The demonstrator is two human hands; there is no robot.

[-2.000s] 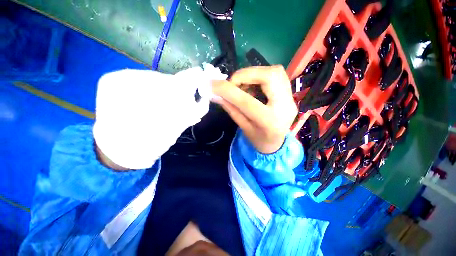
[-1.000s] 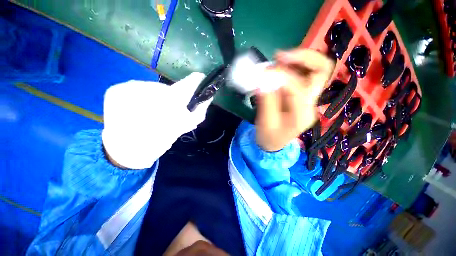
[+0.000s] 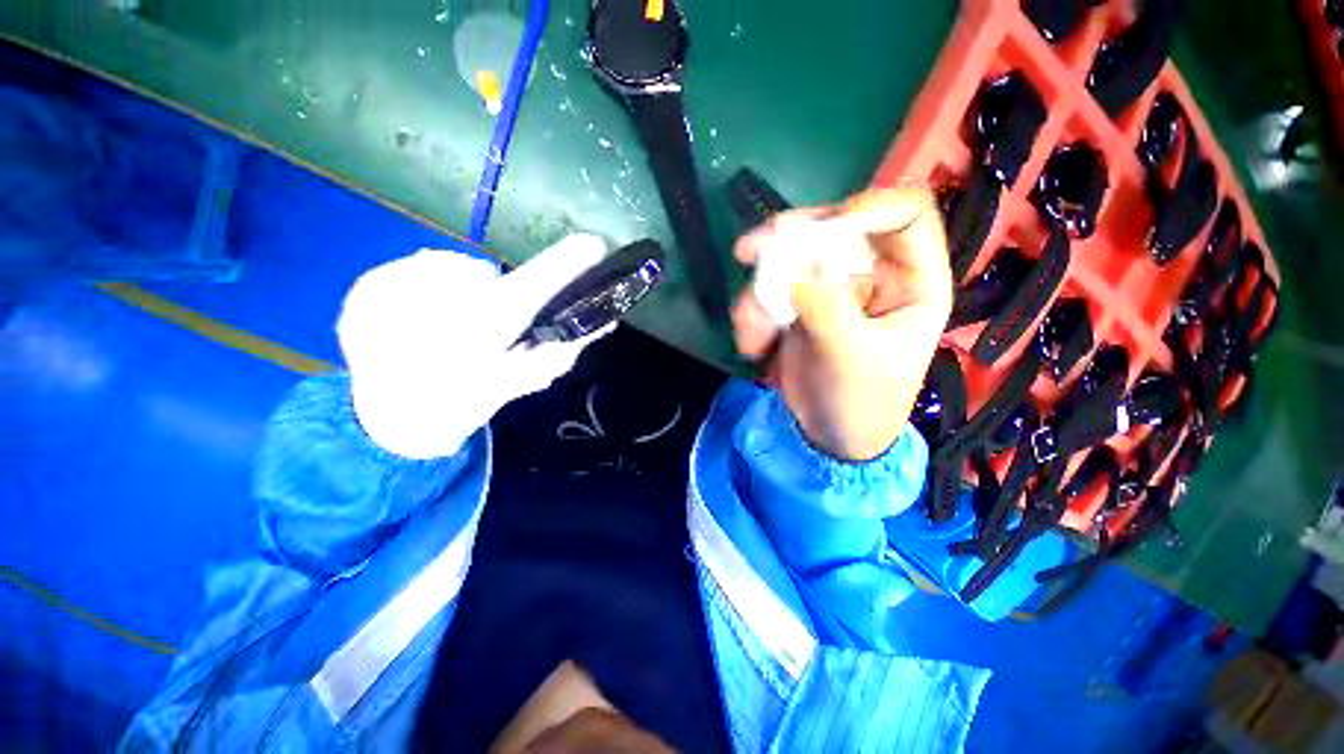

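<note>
My left hand (image 3: 442, 346), in a white glove, holds a black smartwatch (image 3: 602, 292) by its edge, tilted so its shiny side shows. My right hand (image 3: 855, 324), bare-looking, pinches a small crumpled white cloth (image 3: 803, 265) to the right of the watch, apart from it. A second watch (image 3: 637, 52) lies flat on the green bench beyond my hands, with an orange tab at its top and its strap towards me. A black strap piece (image 3: 755, 195) shows just beyond my right hand, partly hidden by it.
A red-orange compartment tray (image 3: 907, 140) at the right holds many black watches with straps hanging out. A thin blue line (image 3: 512, 118) runs on the green bench at the left. Beside it lies a clear round film (image 3: 484, 56) with an orange tab. A blue object (image 3: 1017, 575) shows below the tray.
My right hand with the cloth has moved away from the watch to the right. The held watch has turned in my left hand. The view has shifted, showing more of the second watch and the film.
</note>
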